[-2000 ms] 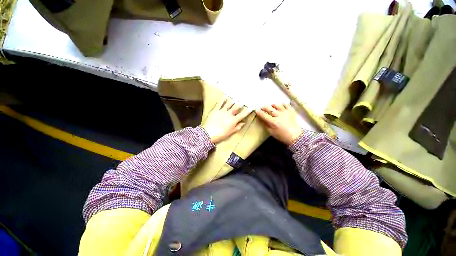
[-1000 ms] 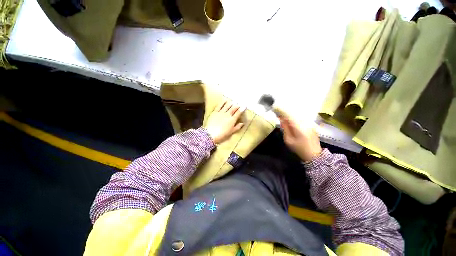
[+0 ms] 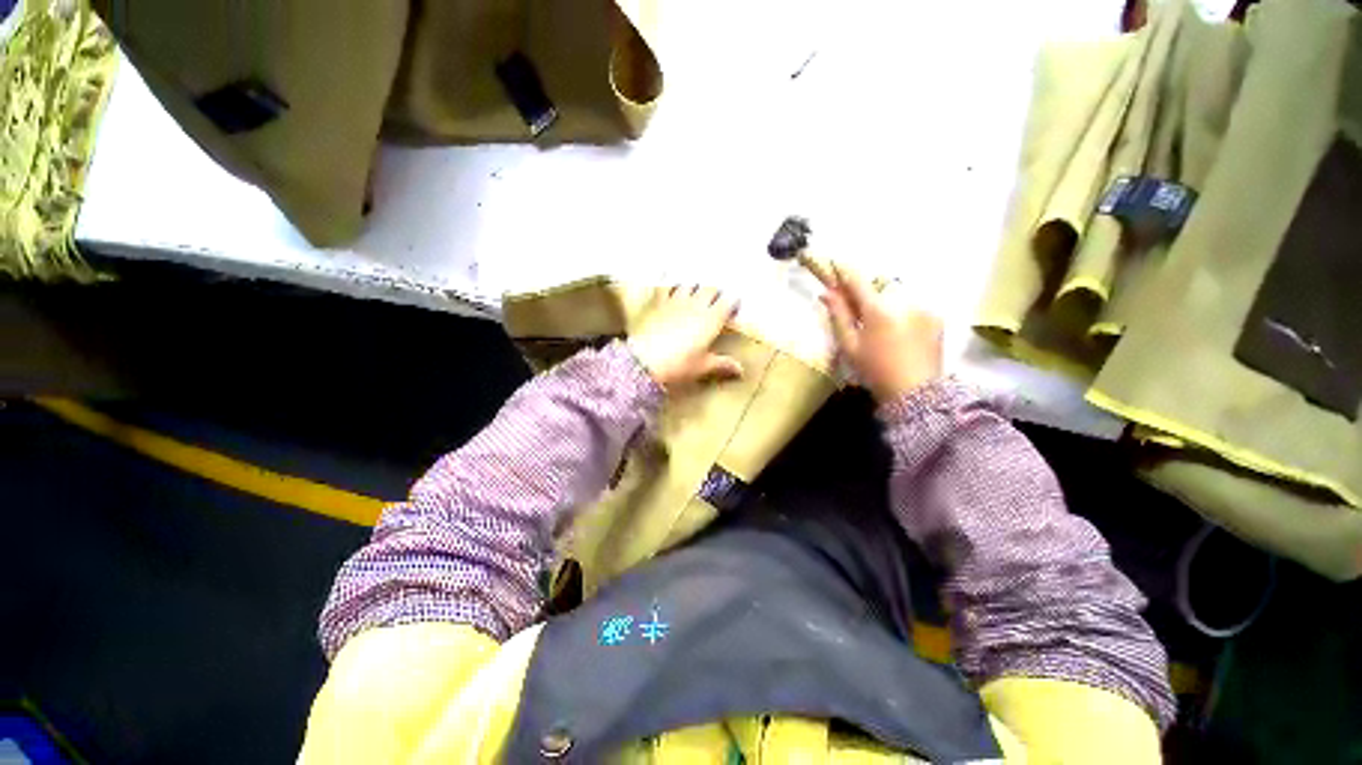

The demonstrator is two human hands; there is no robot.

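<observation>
A tan sewn piece [image 3: 769,392] lies over the bench's near edge and hangs down onto my dark apron. It shows a seam line and a small black label [image 3: 722,486]. My left hand [image 3: 684,336] rests on its upper part with spread fingers, pressing it against the edge. My right hand [image 3: 884,336] grips a hammer by its handle close to the head. The dark hammer head [image 3: 789,238] is just beyond the piece, over the white bench. Most of the handle is hidden by my right hand.
The white bench [image 3: 717,180] runs across the front. Tan pieces [image 3: 478,67] with black labels lie at the upper left, beside yellow strips [image 3: 45,142] hanging at the far left. A stack of tan pieces [image 3: 1195,321] drapes over the edge at right. The dark floor has a yellow line [image 3: 224,466].
My right hand has left the tan piece and taken hold of the hammer. Since a second ago the hammer head has moved away from the piece's edge. The view has shifted slightly left.
</observation>
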